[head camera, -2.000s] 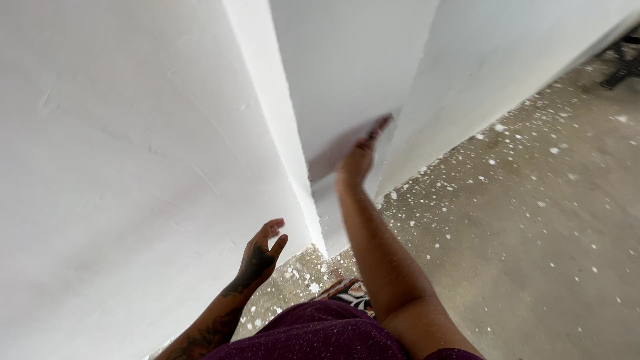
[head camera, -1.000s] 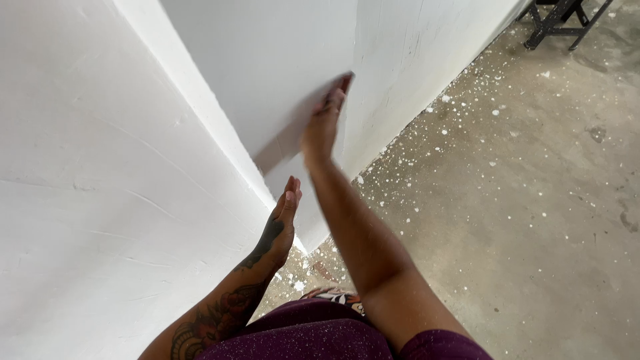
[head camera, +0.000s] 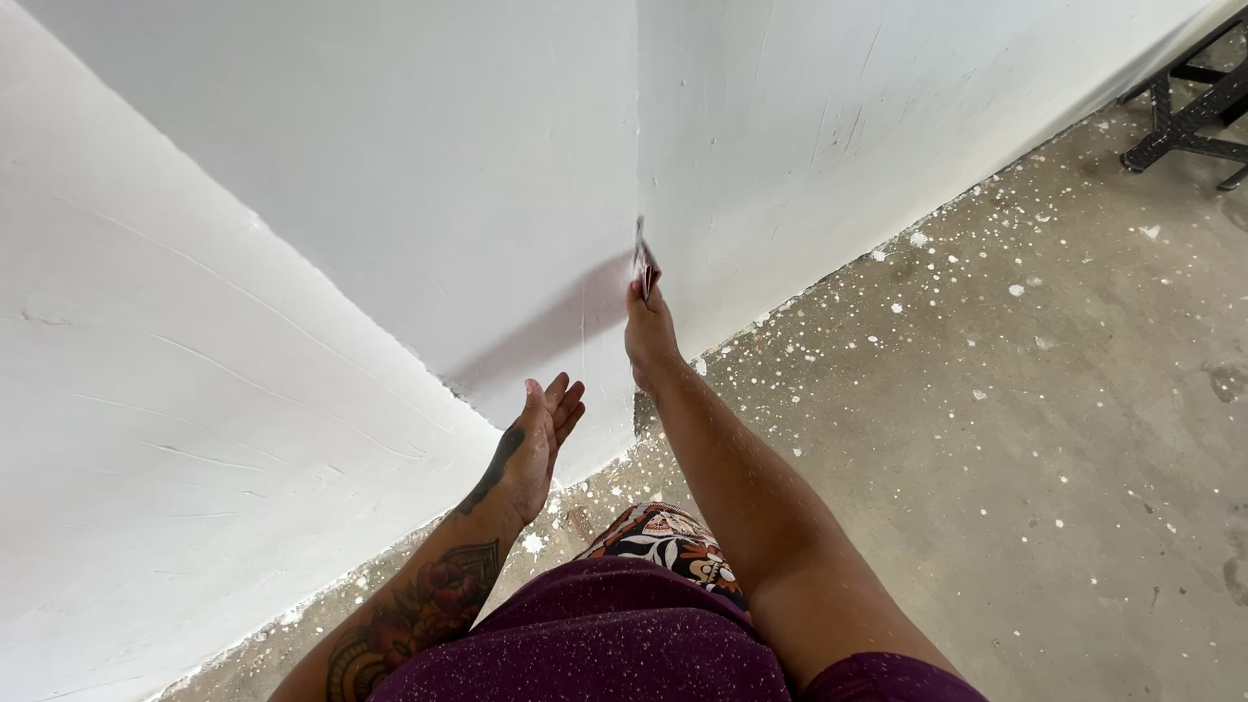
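Observation:
A folded sheet, probably sandpaper (head camera: 645, 265), is gripped in my right hand (head camera: 651, 331), against the corner edge where two white wall faces meet. Its reddish-brown side shows between the fingers. My left hand (head camera: 546, 424) holds nothing; its fingers are raised and slightly apart, below and left of the right hand, near the narrow white wall face (head camera: 468, 175). A soft shadow crosses that face beside the right hand.
The left white wall (head camera: 195, 390) carries thin raised lines and rough marks. Another white wall face (head camera: 838, 117) runs to the upper right. White spots speckle the concrete floor (head camera: 975, 439). Black legs of a stool or stand (head camera: 1185, 127) are at the upper right.
The view has shifted to the right. My right hand, away from the corner edge and blurred one second ago, is now at that edge. The fingers of my left hand have spread a little.

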